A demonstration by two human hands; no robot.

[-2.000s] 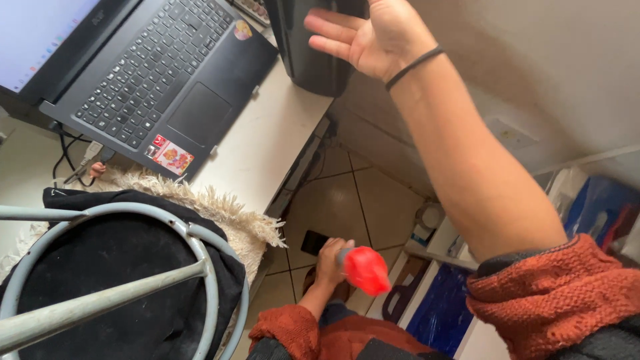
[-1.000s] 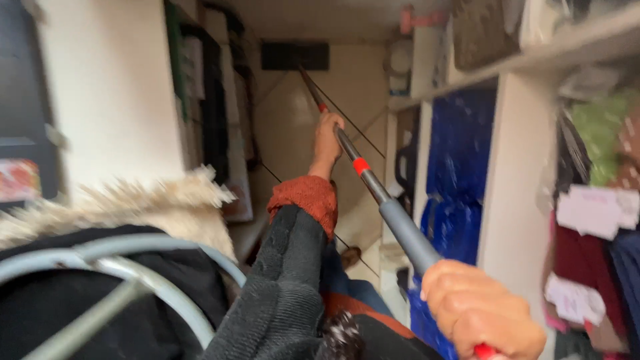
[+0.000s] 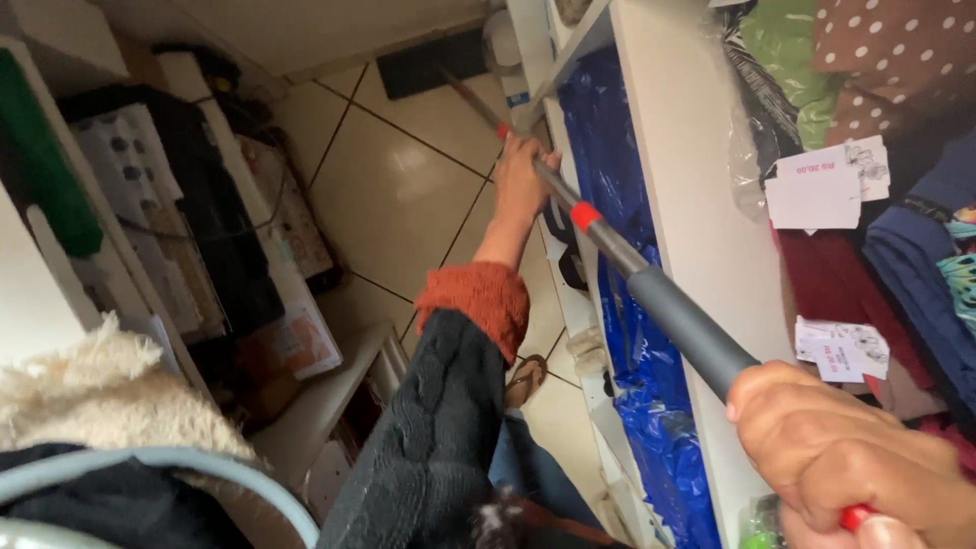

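A long grey pole with red bands (image 3: pixel 610 240) runs diagonally from the lower right up to a dark flat rectangular head (image 3: pixel 432 61), which lies on the tiled floor by the wall. My right hand (image 3: pixel 846 450) is closed around the padded grip near the pole's red-tipped end. Farther down the pole, my left hand (image 3: pixel 526 175) wraps around the shaft, just below a red band near the head. The rust-coloured cuff of a dark knitted sleeve covers my left forearm.
White shelving (image 3: pixel 686 229) with folded clothes, price tags and blue plastic packages (image 3: pixel 610 145) stands close on the right. Shelves with papers (image 3: pixel 282 335) and a cable are at left. A metal stool ring (image 3: pixel 221 461) and fringed cream cloth (image 3: pixel 99 389) fill the lower left. My sandalled foot (image 3: pixel 526 380) is on the floor.
Two seconds ago my right hand was raised, open, beside the laptop; now it grips the pole's padded end. The view has turned down to the floor. The pole's head has stayed by the wall since one second ago.
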